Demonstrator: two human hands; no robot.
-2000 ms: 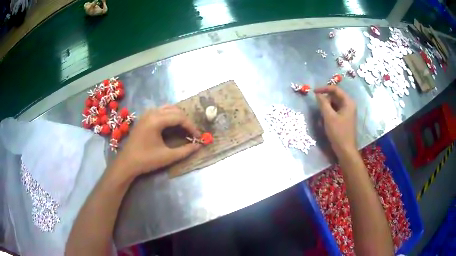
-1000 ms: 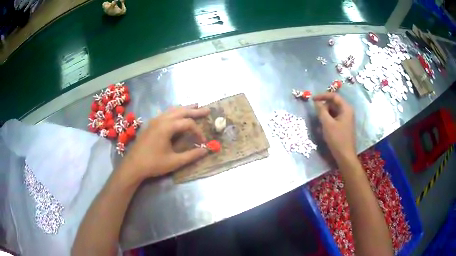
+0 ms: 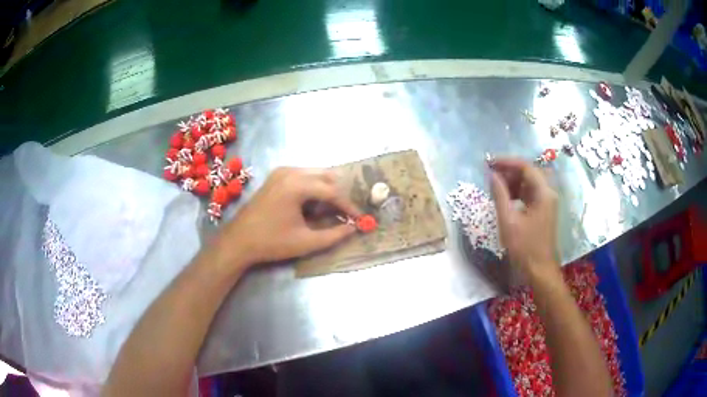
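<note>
My left hand (image 3: 291, 213) is over the left part of the stained cardboard pad (image 3: 419, 201), with thumb and forefinger closed on a small red piece (image 3: 366, 223) with white bits. A cream-white lump (image 3: 379, 193) sits on the pad beside a grey stain. My right hand (image 3: 531, 213) is right of the pad, partly over a loose pile of small white specked pieces (image 3: 473, 215). A few white bits (image 3: 490, 160) show at its fingertips; whether it grips them cannot be told.
Red pieces (image 3: 205, 159) cluster at the left, beside a crumpled translucent sheet (image 3: 116, 225) bearing specked pieces. White discs (image 3: 620, 143) and a red piece (image 3: 549, 155) lie at the right. A blue bin (image 3: 620, 341) of red pieces stands below the bench; the green belt (image 3: 248, 46) runs behind.
The view has shifted, so the bench things appear farther right. My right fingers now cover the spot where a loose red piece lay. My left hand still holds its red piece.
</note>
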